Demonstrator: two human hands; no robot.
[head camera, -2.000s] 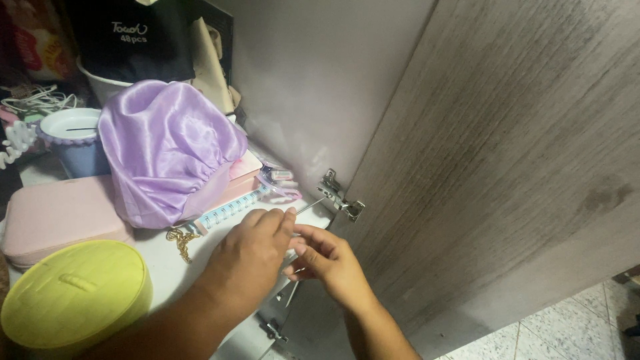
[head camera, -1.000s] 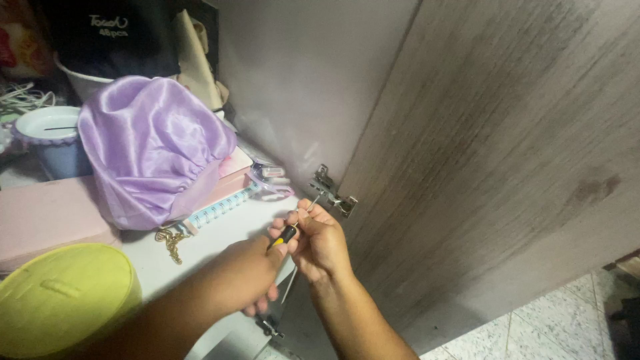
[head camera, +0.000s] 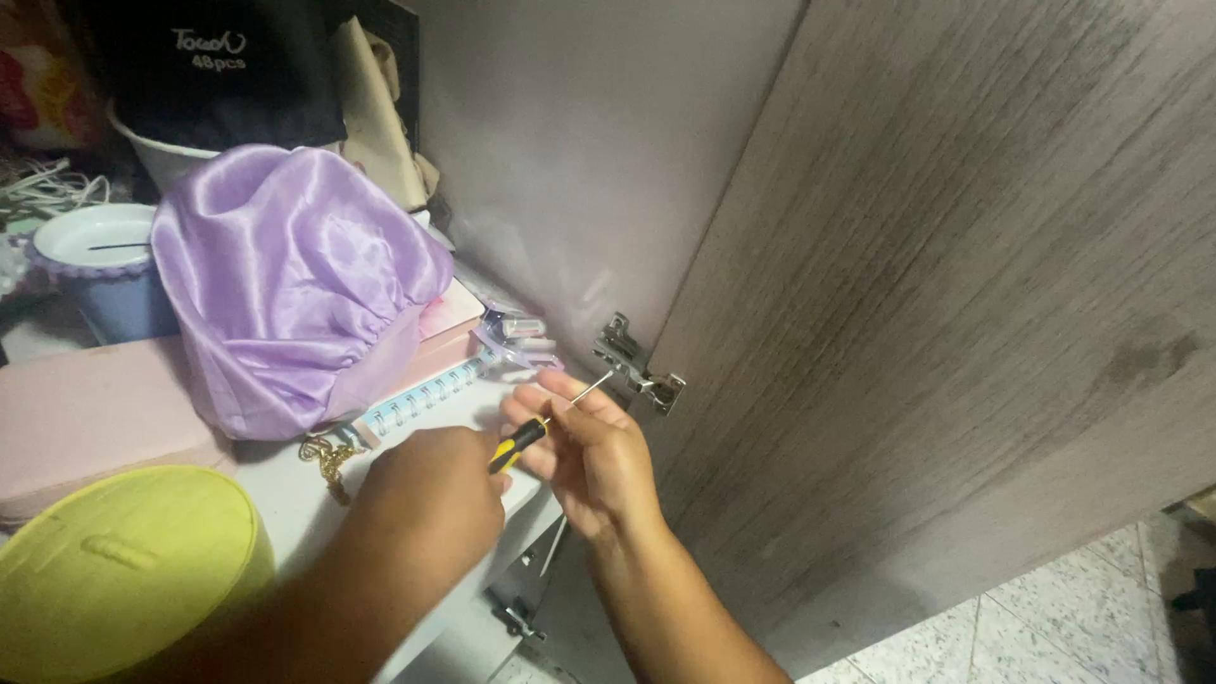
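Note:
My left hand is closed around the black and yellow handle of a screwdriver, whose thin metal shaft points up and right. Its tip lies close to a metal cabinet hinge, which joins the grey side panel and the wood-grain door; contact cannot be made out. My right hand is beside the shaft, palm up, with its thumb and fingers around the shaft near the handle. Below, a second hinge shows at the cabinet's edge, and a thin white rod hangs under my right hand.
On the white shelf are a purple satin bonnet, a spiral notebook, a gold chain, a pink case, a yellow lidded container and a blue pot. The door stands open at the right, above a tiled floor.
My hands were together near the shelf edge two seconds ago. The screwdriver's handle now shows plainly in my left hand, and its shaft reaches up toward the hinge. My right fingers have spread.

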